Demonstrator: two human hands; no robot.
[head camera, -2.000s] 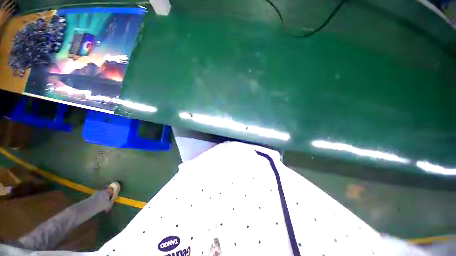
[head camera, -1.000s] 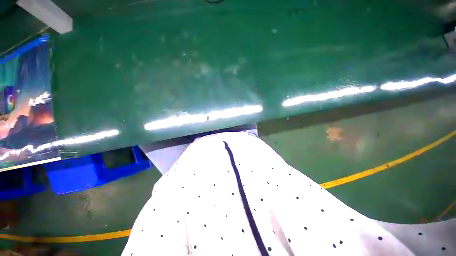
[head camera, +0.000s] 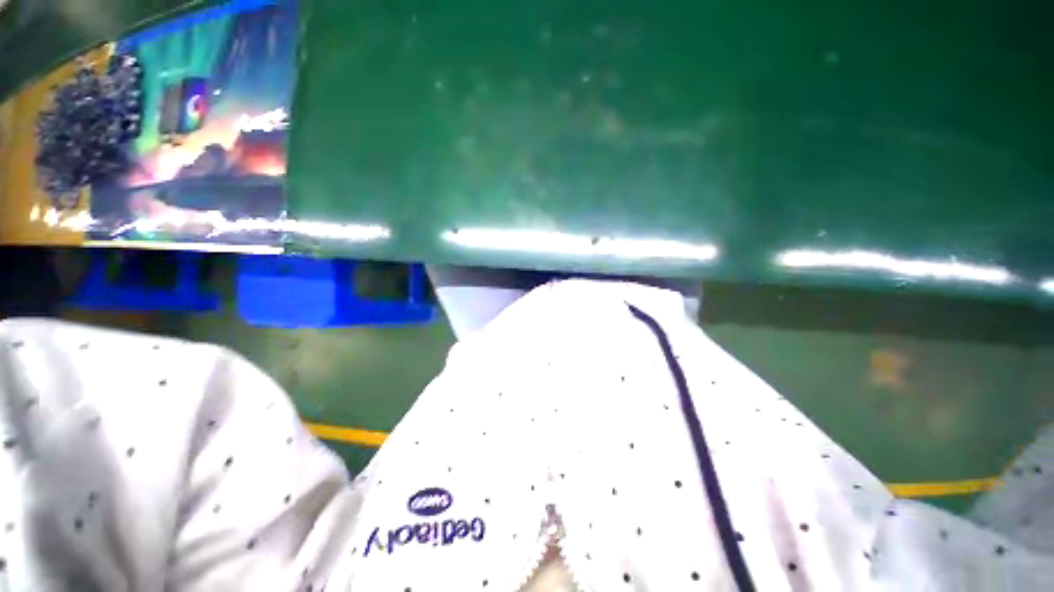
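Note:
No hand is in view; both are out of the picture. My left sleeve (head camera: 150, 451), white with dark dots, shows at the lower left. Part of my other sleeve (head camera: 1023, 503) shows at the right edge. Before me is the long green bench (head camera: 647, 127). A glossy picture mat (head camera: 220, 139) lies flat on it at the left. A dense pile of small dark pieces (head camera: 87, 127) lies over the mat's left part and the tan board (head camera: 29, 145).
Blue plastic stools stand under the bench at the left, one nearer (head camera: 289, 291) and one farther left (head camera: 145, 281). A yellow floor line (head camera: 347, 434) crosses the green floor behind the bench's near edge.
The view has swung back left, so the whole mat and the dark pile show again. My left sleeve has come into view. The person's leg seen two seconds ago no longer shows.

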